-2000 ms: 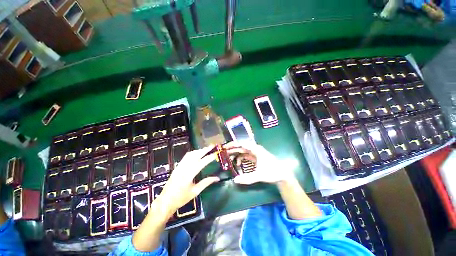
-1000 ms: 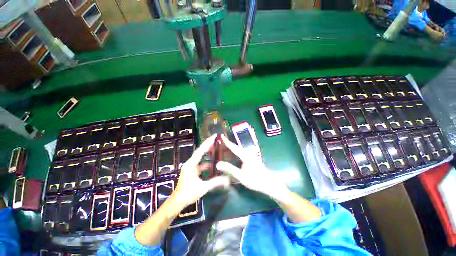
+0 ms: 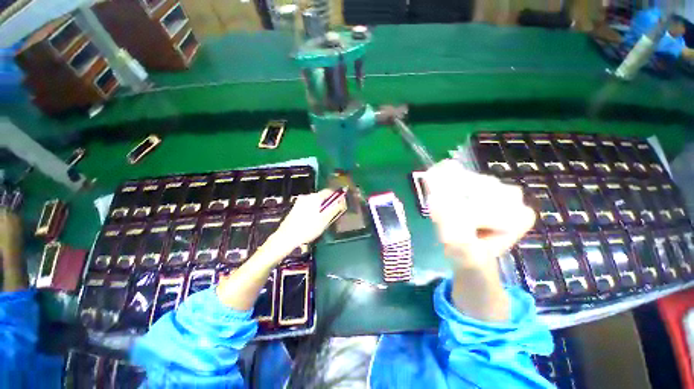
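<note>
My left hand [image 3: 308, 216] holds a red-and-gold phone [image 3: 333, 200] on edge at the press fixture [image 3: 350, 220], under the head of the green hand press [image 3: 337, 129]. My right hand [image 3: 483, 209], blurred and overexposed, is closed round the lower end of the steel press lever [image 3: 413, 143], right of the press. A stack of phone parts [image 3: 392, 235] with red and white layered edges stands just right of the fixture. A thin silvery tool [image 3: 356, 281] lies on the bench in front of the fixture.
The left tray [image 3: 199, 228] holds rows of phones. The right tray [image 3: 601, 220] sits raised on others, partly behind my right hand. Loose phones [image 3: 272, 134] lie beyond the left tray. Another phone stack [image 3: 421, 190] is partly hidden by my right hand. A person in blue sits at the far right.
My right hand has left the phone and moved right to the lever, which has swung down. My left hand now holds the phone alone at the fixture. The view has shifted.
</note>
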